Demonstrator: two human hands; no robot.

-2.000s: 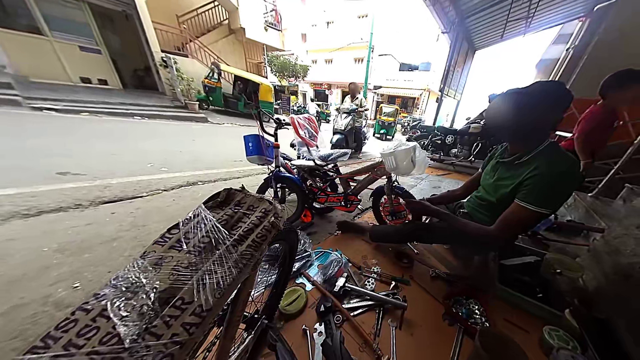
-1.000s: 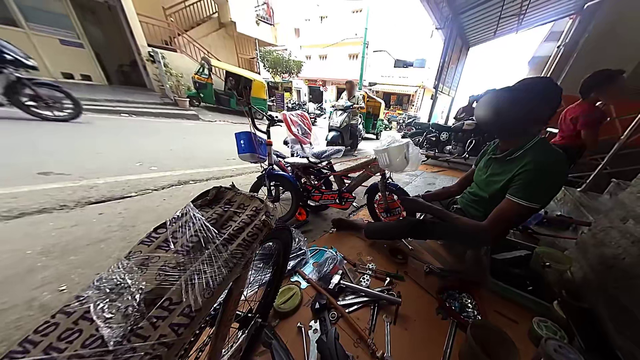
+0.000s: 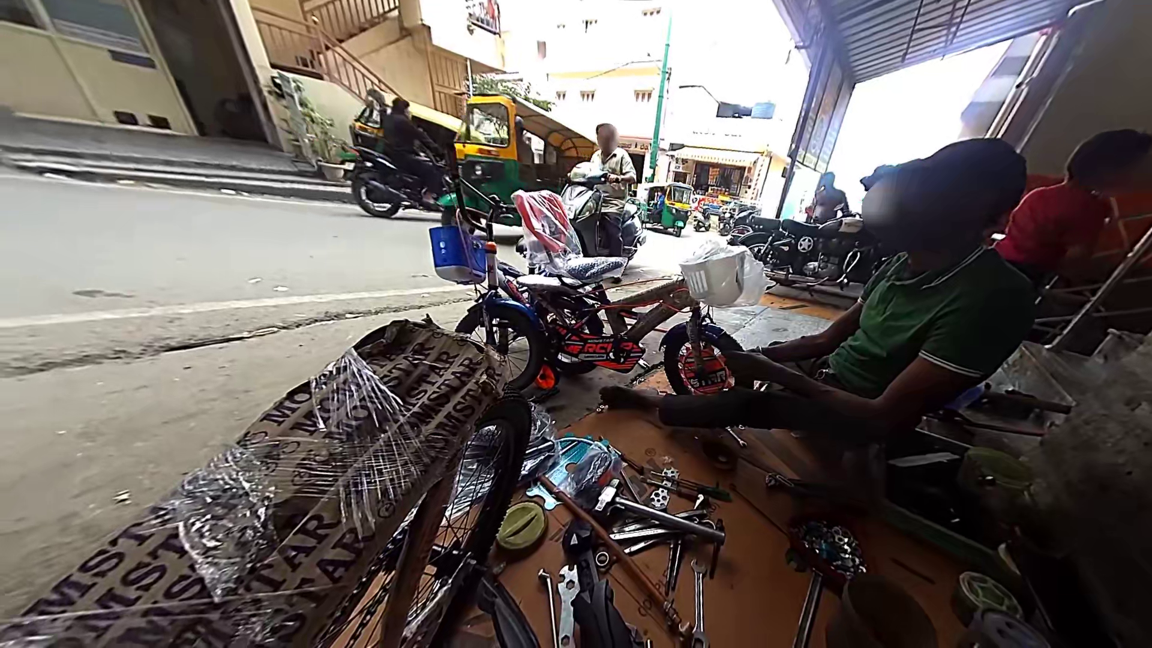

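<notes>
Neither of my hands is in view. A bicycle wheel with a black tyre [image 3: 511,450] stands at the lower left, beside a frame wrapped in printed cardboard and clear plastic film [image 3: 360,432]. On the brown floor sheet [image 3: 657,441] lie a hammer [image 3: 661,516], a combination spanner [image 3: 699,598], a flat multi-hole spanner [image 3: 568,598], a long rusty rod [image 3: 603,538] and several other spanners. A round olive-green lid [image 3: 521,526] rests near the wheel. To the right sits a dish of small metal parts [image 3: 828,547]. Children's bicycles [image 3: 598,346] stand upright beyond the sheet.
A person in a green shirt [image 3: 936,315] sits at the right, legs stretched toward the bicycles. Another person in red [image 3: 1053,220] is behind. Tubs [image 3: 877,616] stand at the lower right. Auto-rickshaws [image 3: 490,148] and a scooter [image 3: 589,211] are on the road.
The motorcycle seen at the left edge one second ago is gone from there. A yellow-and-green auto-rickshaw and a motorcycle with a rider now show behind the bicycles. The seated person stays in place.
</notes>
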